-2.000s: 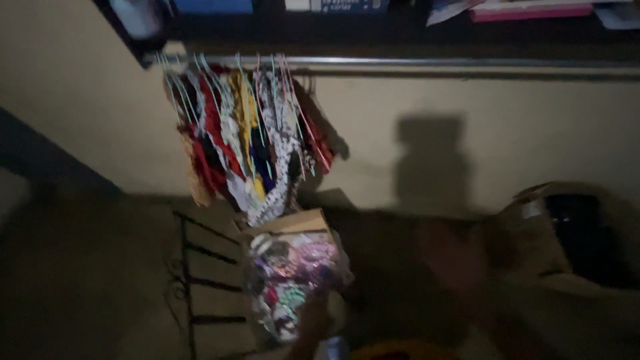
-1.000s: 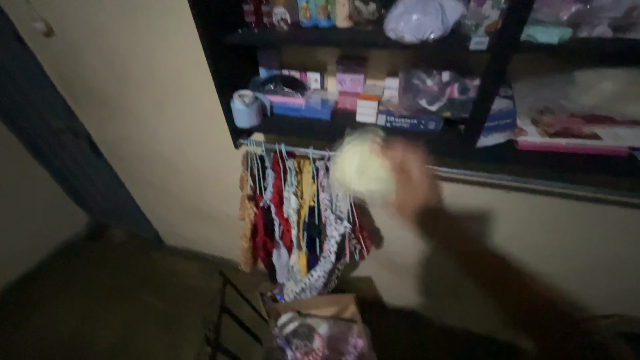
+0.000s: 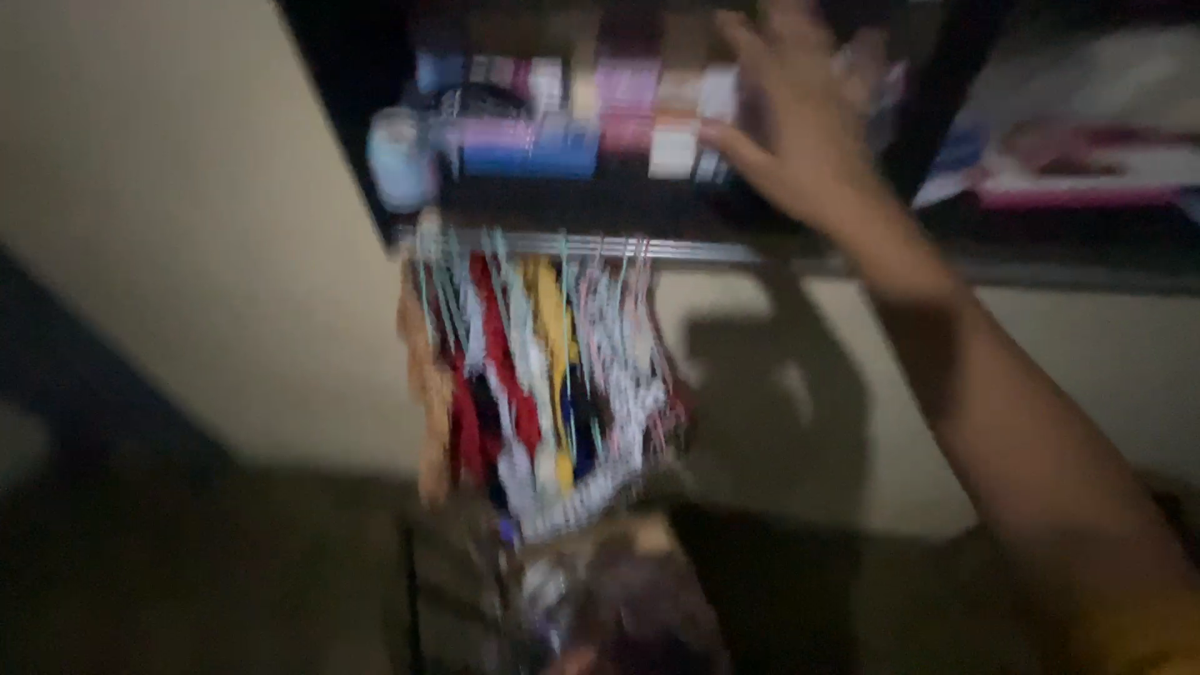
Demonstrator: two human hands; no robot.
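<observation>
My right hand (image 3: pixel 806 122) reaches up across the front of a dark shelf, with its fingers spread and nothing visible in its grasp. White and pink small boxes (image 3: pixel 673 145) stand just left of its thumb, and blurred packages lie behind it. A blue box (image 3: pixel 530 155) and a light blue container (image 3: pixel 401 159) are farther left on the same shelf. Low in the view, an open cardboard box (image 3: pixel 656 539) holds plastic-wrapped items. A blurred skin-toned patch at the bottom edge may be my left hand; its state cannot be made out.
Colourful fabric pieces on thin hangers (image 3: pixel 553 375) hang from a metal rail (image 3: pixel 694 249) under the shelf. A dark upright (image 3: pixel 956 94) divides the shelf; a pink-edged package (image 3: pixel 1078 195) lies to its right. A dark metal frame (image 3: pixel 412 591) stands beside the cardboard box.
A second ago my right hand was by the rail with a pale, rounded thing; now it is higher, before the shelf, fingers apart, and the pale thing is no longer seen.
</observation>
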